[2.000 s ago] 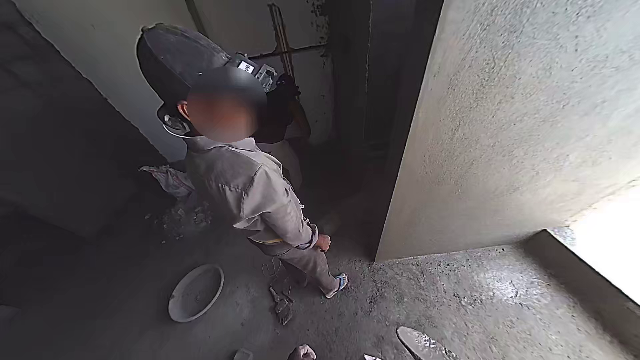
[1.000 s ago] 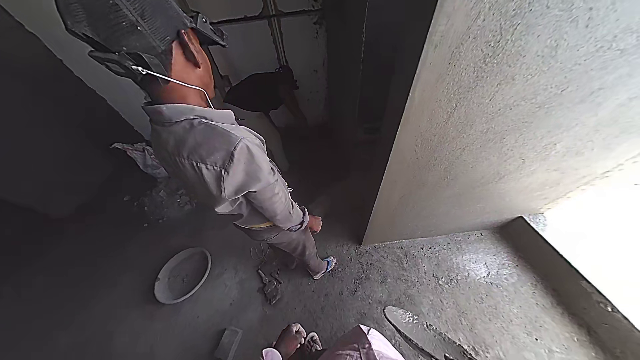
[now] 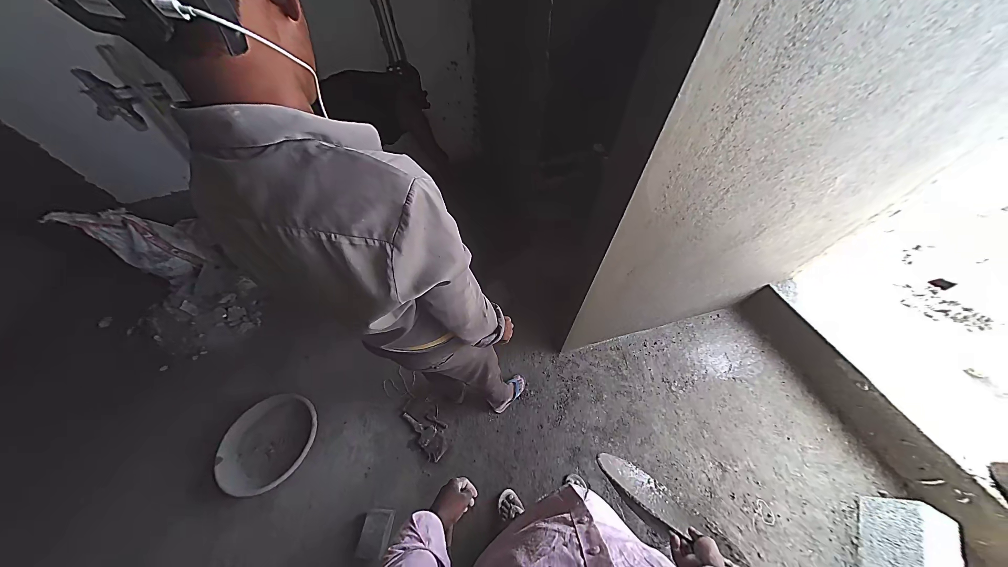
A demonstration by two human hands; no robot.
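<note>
A long-bladed plastering trowel [image 3: 642, 490] points up and left from the bottom right of the view, with my right hand [image 3: 698, 549] closed on its handle. My left hand [image 3: 455, 500] is curled beside my pink shirt, and nothing can be seen in it. Left of that hand a grey rectangular block [image 3: 375, 534] lies on the floor. A round shallow mortar pan [image 3: 266, 445] rests farther left. Some small dark scraps [image 3: 428, 435] lie on the floor ahead of my left hand.
A person in a grey shirt [image 3: 315, 213] stands close ahead; another dark figure [image 3: 386, 102] is behind. A sack [image 3: 150, 244] and rubble [image 3: 228, 311] lie at left. A plastered wall [image 3: 748, 157] stands at right, near a low ledge [image 3: 850, 386] and a pale block [image 3: 906, 531].
The person in grey appears larger and nearer, now facing away from me. More of my arms and shirt has come into view. The view has shifted.
</note>
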